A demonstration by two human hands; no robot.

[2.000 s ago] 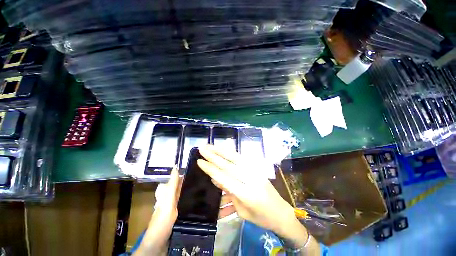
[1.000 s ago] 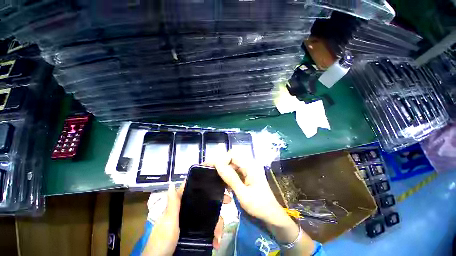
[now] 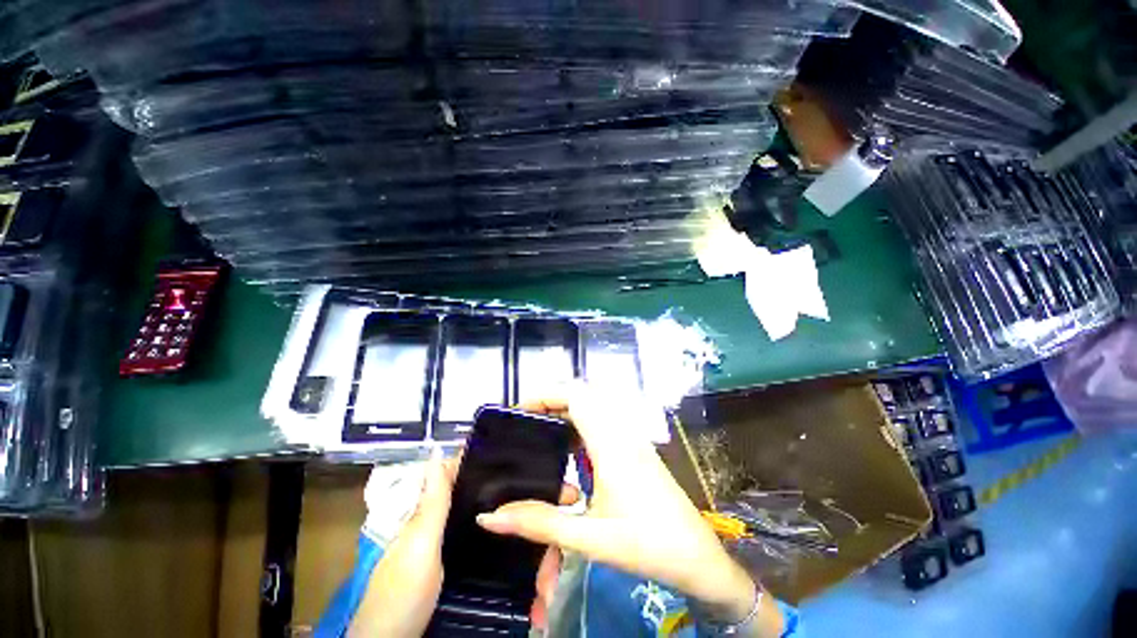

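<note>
A black flip phone (image 3: 499, 480) lies open in my hands in front of the bench edge, its dark screen half facing up and its lower half cut off by the bottom edge. My left hand (image 3: 418, 555) holds it along its left side. My right hand (image 3: 611, 499) is at its right side, fingers around the upper right edge and thumb lying on the screen. The lens tray (image 3: 297, 361) sits just beyond with several black-framed lenses (image 3: 395, 374) in a row; its right end is blurred by glare.
Stacked clear blister trays (image 3: 449, 162) stand at the back. A red flip phone (image 3: 175, 322) lies left, white paper (image 3: 786, 293) right. An open cardboard box (image 3: 860, 499) holds scraps and an orange-handled tool (image 3: 726, 525). More trays (image 3: 1016, 262) stand at the right.
My right hand has moved from above the screen's top to its right side, and its thumb now lies on the screen. The phone's screen half appears less far over the lens tray than at first.
</note>
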